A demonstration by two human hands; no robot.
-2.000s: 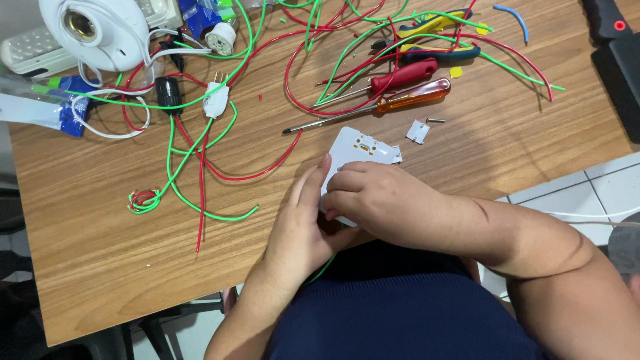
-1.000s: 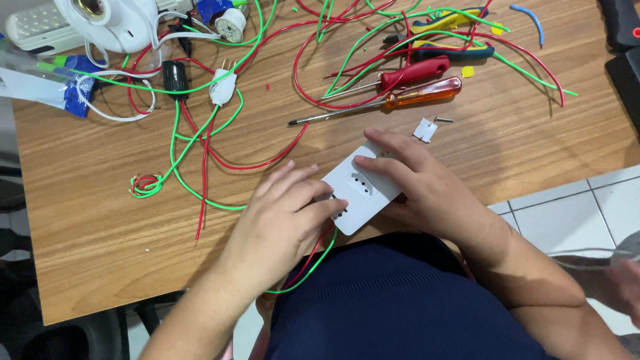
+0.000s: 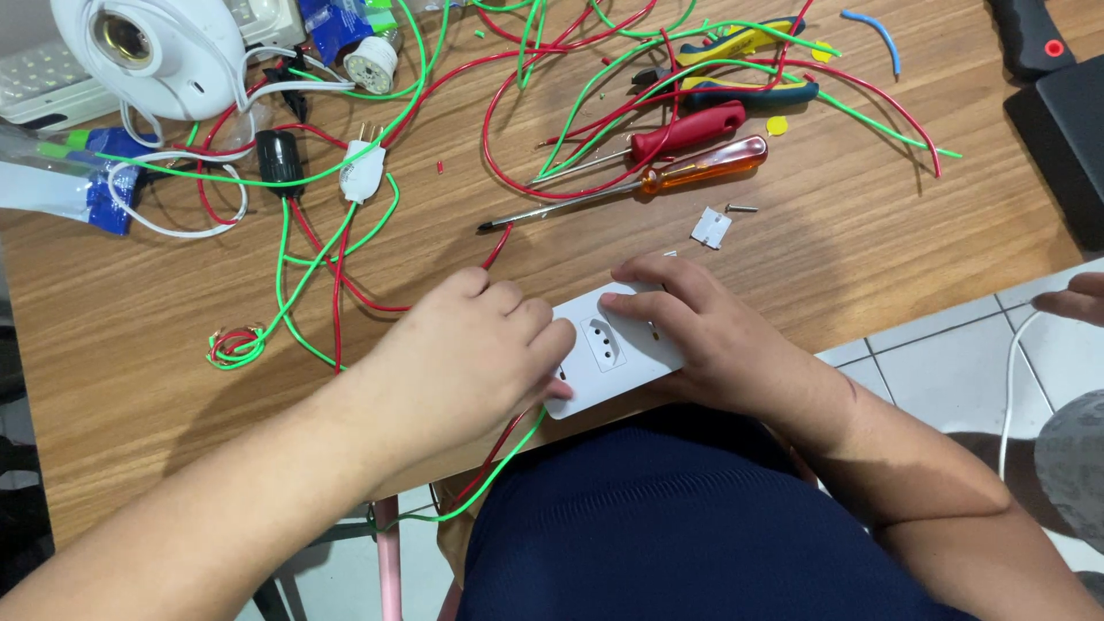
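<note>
A white wall socket plate [image 3: 634, 366] with a three-hole outlet lies at the table's near edge, face up. My right hand [image 3: 690, 328] grips its right end, fingers over the top edge. At the plate's left end is my left hand [image 3: 492, 345], fingers curled; what its fingertips hold is hidden. Red and green wires [image 3: 509, 461] hang below the plate. Beyond it lie an orange-handled screwdriver [image 3: 707, 166], a red-handled screwdriver [image 3: 690, 129], a small white plastic piece [image 3: 711, 228] and a screw [image 3: 742, 208].
Pliers [image 3: 750, 92] lie among loose wires at the back. A white plug [image 3: 362, 171], a black lamp socket [image 3: 279, 162] and a white lamp holder [image 3: 177, 52] are at the left. A black-handled tool [image 3: 1026, 43] sits at the right; another person's hand [image 3: 1074, 297] shows beyond the edge.
The plate has turned so its long side slants up to the right. My left fingers, spread a second ago, are now curled at its left end. The other person's hand has moved up.
</note>
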